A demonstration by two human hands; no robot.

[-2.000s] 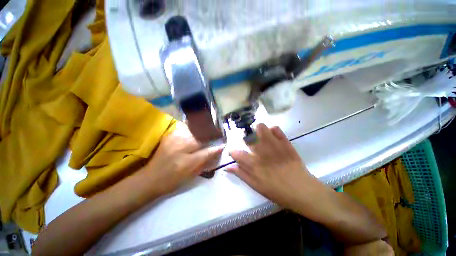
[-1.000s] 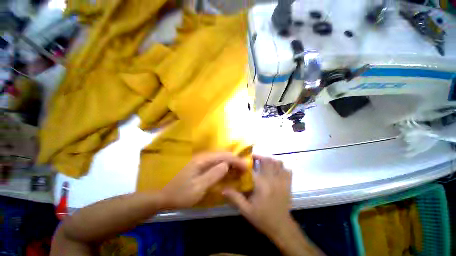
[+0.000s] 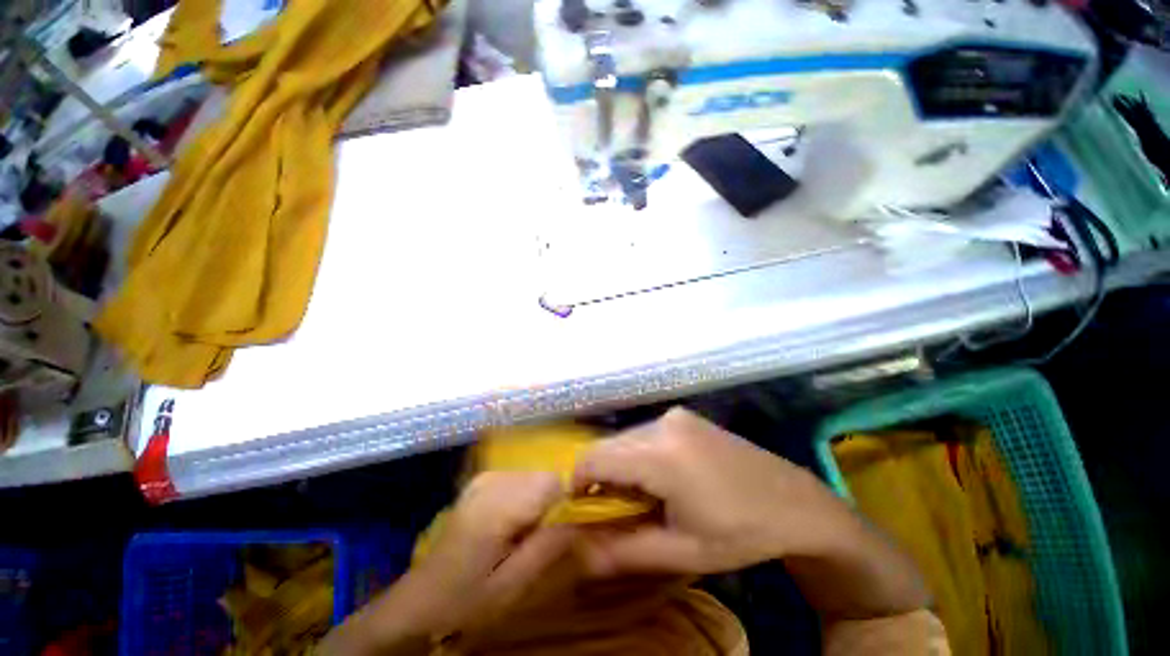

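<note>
A mustard-yellow garment piece point(image 3: 545, 451) is bunched up in front of the table's front edge, over the lap. My left hand point(image 3: 500, 523) grips it from the left with bent fingers. My right hand point(image 3: 686, 493) pinches its folded edge from the right. The two hands are close together, and part of the cloth is hidden under them. The white sewing machine point(image 3: 821, 77) stands at the back with its needle area point(image 3: 622, 180) lit and no cloth under it.
Long yellow sewn pieces point(image 3: 263, 192) lie at the table's left. A red-handled tool point(image 3: 157, 464) is at the left front corner. A green basket point(image 3: 1075, 513) and a blue basket point(image 3: 144, 596) hold yellow pieces. A black flat object point(image 3: 739, 173) and white threads point(image 3: 956, 231) lie by the machine.
The hands went from beside the needle to the table front with a yellow piece, then off its edge toward the lap. The view has shifted, showing more of the baskets and floor side.
</note>
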